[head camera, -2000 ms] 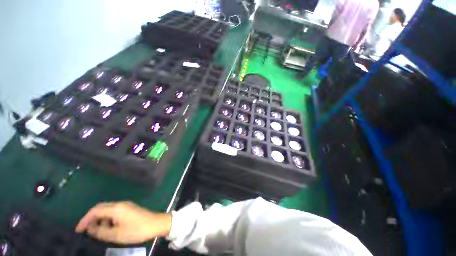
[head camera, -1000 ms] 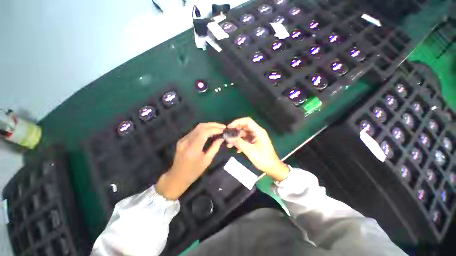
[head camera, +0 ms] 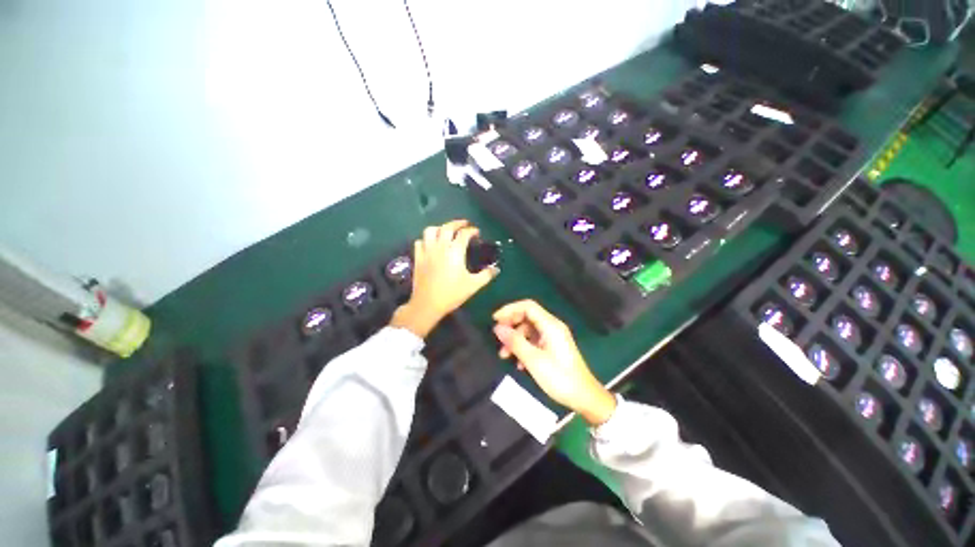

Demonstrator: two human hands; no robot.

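My left hand (head camera: 436,276) is over the far right corner of the working foam tray (head camera: 267,374), thumb and fingers around a dark round smartwatch unit (head camera: 482,254). I cannot tell whether the unit touches the bench. My right hand (head camera: 543,350) is above the tray's right side, fingers curled but apart, with nothing visible in it. Lit watch units (head camera: 356,294) sit in the tray's far row. Dark round units (head camera: 447,477) sit in near pockets. A white paper label (head camera: 525,408) lies on the tray's right edge.
A foam tray of lit watches (head camera: 599,265) with a green tag (head camera: 652,276) lies beyond right. Stacked trays (head camera: 738,353) stand right; another tray (head camera: 128,459) is left. Cables (head camera: 428,80) hang on the wall; a yellow-labelled container (head camera: 121,328) is far left.
The view has shifted. My hands have parted: my left hand has moved forward to the tray's far corner, with a dark unit at its fingers. My right hand no longer holds the unit.
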